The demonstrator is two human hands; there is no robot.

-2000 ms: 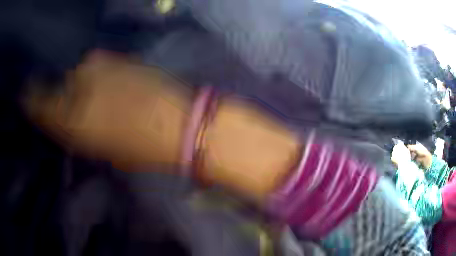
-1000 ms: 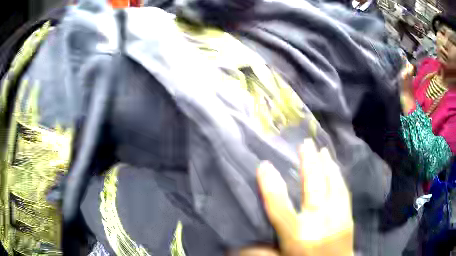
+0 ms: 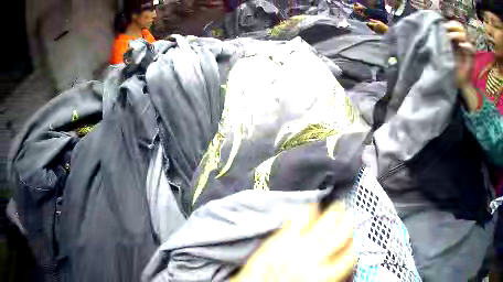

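Note:
A grey-black jacket (image 3: 320,160) with yellow-green feather-like embroidery lies across the pile in front of me. A plain grey fold of cloth (image 3: 231,220) lies nearer, at the bottom centre. My right hand (image 3: 303,248), as far as its position tells, is over or against this fold at the lower middle. It is blurred, overexposed and cut off by the bottom edge, so its grip is unclear. No tool shows in it. My left hand is not in view.
Grey jackets (image 3: 110,187) hang in a heap at left. White-and-blue checked cloth (image 3: 380,226) is right of my hand. At right, a person in pink and green (image 3: 485,126) holds up a grey garment (image 3: 419,82). A person in orange (image 3: 129,41) is behind.
The view has swung and shows more of the heap. The hand is lower and more blurred than a second ago. The grey garment by the person at right is now held up, and the checked cloth now shows.

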